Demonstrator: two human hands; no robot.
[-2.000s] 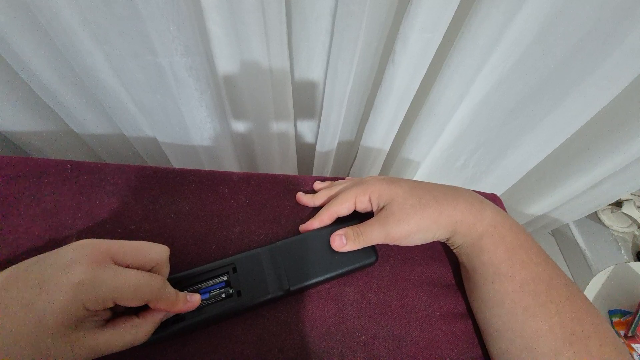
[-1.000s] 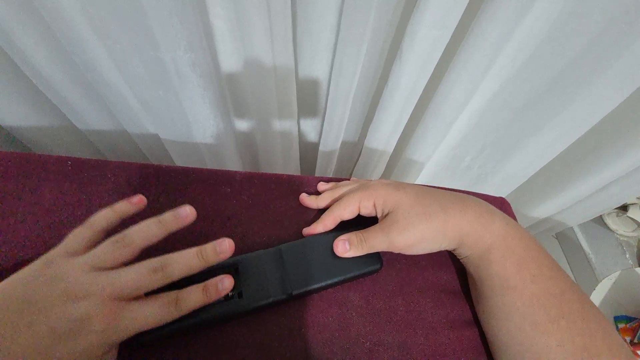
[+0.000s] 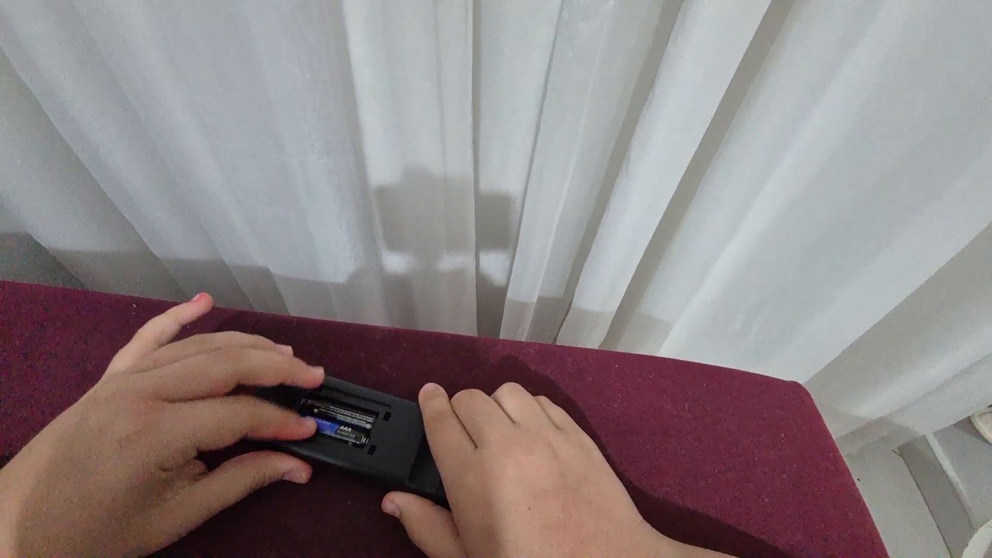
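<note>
A black remote control [image 3: 391,442] lies on a maroon fabric surface [image 3: 697,434], its battery compartment uncovered and facing up. Two AAA batteries [image 3: 345,430] sit side by side in that compartment, one partly blue. My left hand [image 3: 178,418] is around the remote's left part, a fingertip on the blue battery and the thumb by the near edge. Over the right part, my right hand [image 3: 511,473] grips the remote with its fingers on the far side and thumb on the near side. Both ends of the remote are hidden under my hands.
White curtains [image 3: 434,139] hang just behind the far edge of the maroon surface, with shadows on them. At the right, beyond the surface's corner, part of a pale floor [image 3: 891,496] and some white items at the frame's edge show.
The remote is turned to another angle, with its right part now nearer to me. My right hand has moved from resting at its end to gripping it. My left fingers are back at the batteries.
</note>
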